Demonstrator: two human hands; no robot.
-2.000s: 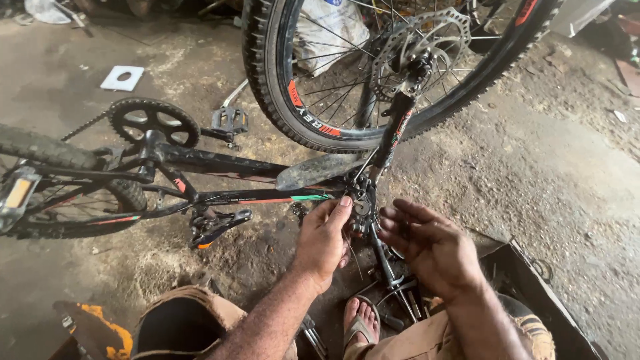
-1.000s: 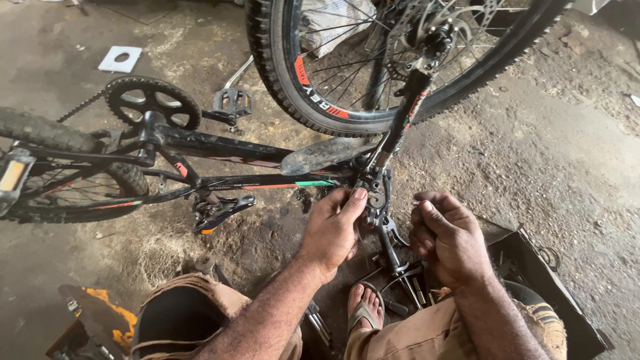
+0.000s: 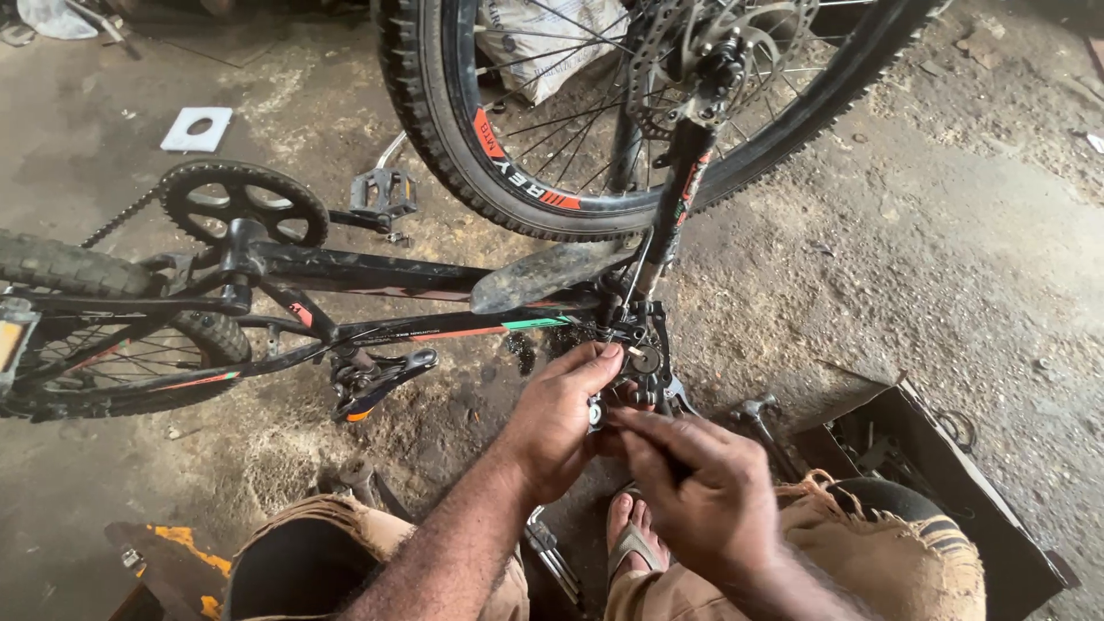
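Observation:
A black mountain bike lies on the ground, its frame (image 3: 414, 332) running from the left to the handlebar area at centre. The front wheel (image 3: 431, 172) with its disc rotor (image 3: 642, 86) rises above the hands. My left hand (image 3: 561, 414) is closed around a small part with a pale round centre (image 3: 595, 414), just below the stem and brake parts (image 3: 642, 345). My right hand (image 3: 699, 483) meets it from the right, thumb and fingertips pinched at that part. Whether a small piece sits between those fingertips is hidden.
A box (image 3: 957, 483) of metal parts stands right of my knee, near a hammer-like tool (image 3: 759, 423). Several metal tools (image 3: 552, 552) lie between my legs. The crankset (image 3: 241, 203) and pedal (image 3: 384, 194) stick up at left, near a white square plate (image 3: 197, 129).
My right hand has moved left, from apart beside the handlebar parts to touching the part at my left hand. My left hand stays by the stem.

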